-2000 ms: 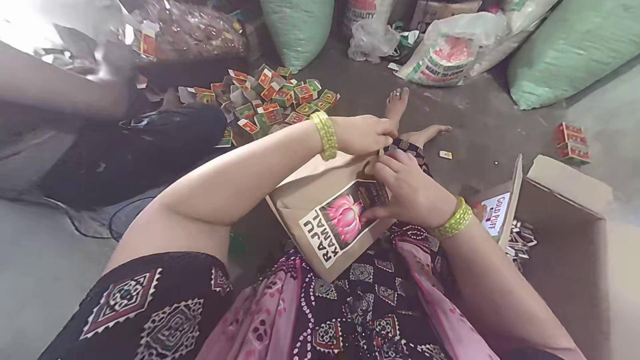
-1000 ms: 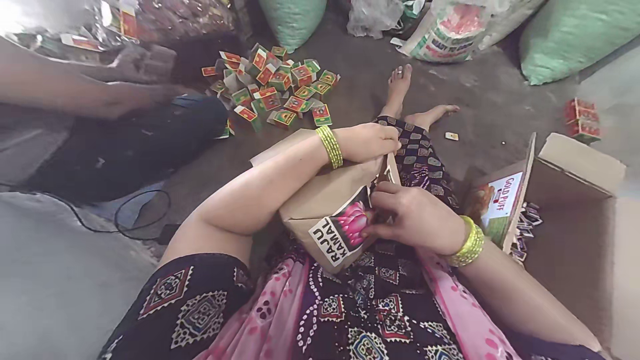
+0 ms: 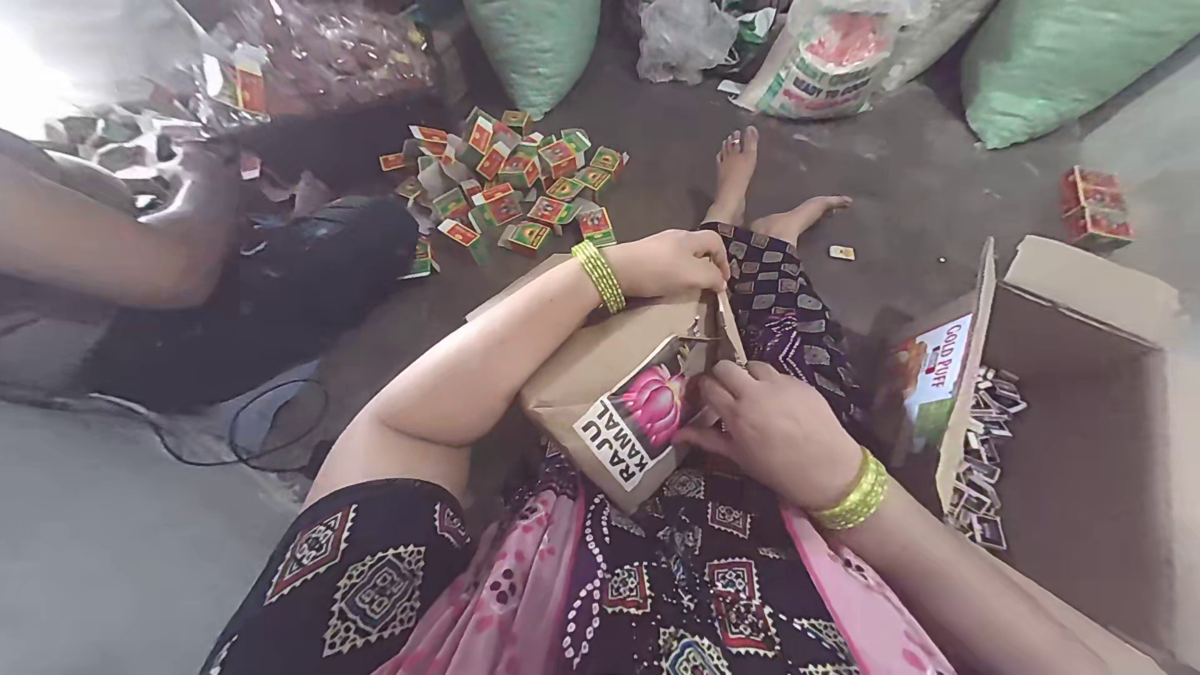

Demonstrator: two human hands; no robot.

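Observation:
A brown cardboard box with a pink flower label rests tilted on my lap. My left hand reaches across its top and pinches the upper end of a narrow cardboard edge or flap at the box's far right side. Lower on that same side, my right hand has its fingers bent at the edge, with the thumb by the label. Its fingertips are partly hidden, so what they grip cannot be told. Yellow-green bangles circle both wrists.
Small printed cartons lie heaped on the floor ahead. An open cardboard carton at right holds small packets. A red bundle lies beyond it. Green sacks stand at the back. Another person's arm is at left, near a cable.
The label side of the box shows more fully than one second ago. Both hands remain at the same side of the box.

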